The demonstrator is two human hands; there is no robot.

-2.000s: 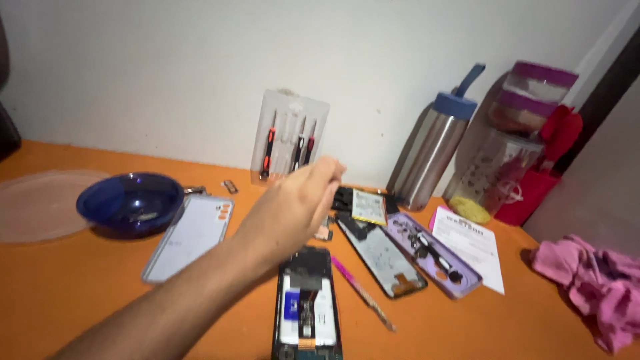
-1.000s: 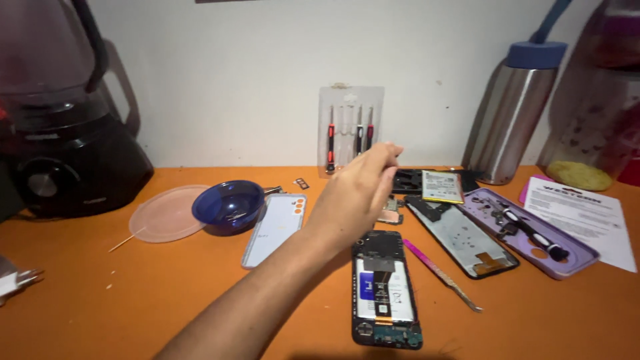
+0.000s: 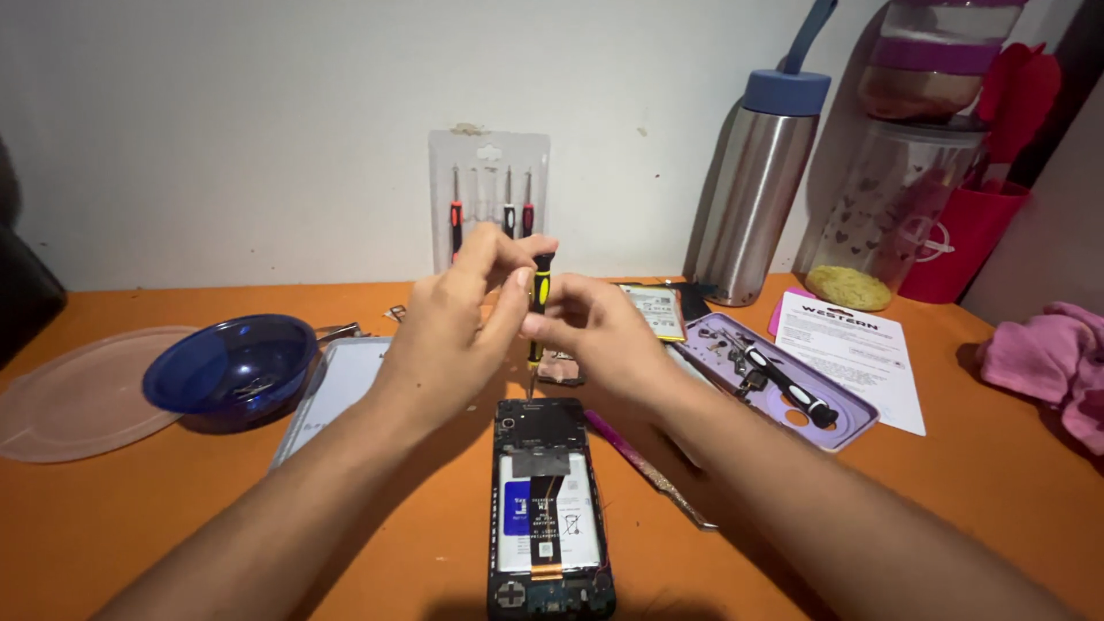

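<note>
Upright between my hands stands a small black and yellow precision screwdriver [image 3: 540, 293], its tip at the top edge of an opened smartphone [image 3: 548, 509] with battery and ribbon cable exposed. My left hand [image 3: 461, 328] has its fingers at the upper part of the handle. My right hand [image 3: 599, 332] pinches the handle lower down, from the right. Pink tweezers [image 3: 647, 470] lie right of the phone. Behind my hands, a clear blister pack [image 3: 489, 181] with several screwdrivers leans on the wall; its lower part is hidden.
A blue bowl [image 3: 228, 366] with small metal parts, a plastic lid [image 3: 86, 392] and a phone back cover [image 3: 336, 388] are at left. Right are a loose battery [image 3: 657, 310], a purple phone case [image 3: 849, 423] holding parts, a printed sheet [image 3: 888, 379], a steel bottle [image 3: 763, 190] and pink cloth [image 3: 1044, 362].
My right hand has come into view at the screwdriver. My left hand, earlier reaching toward the blister pack and parts behind the phone, is now at the handle above the phone. The view has shifted.
</note>
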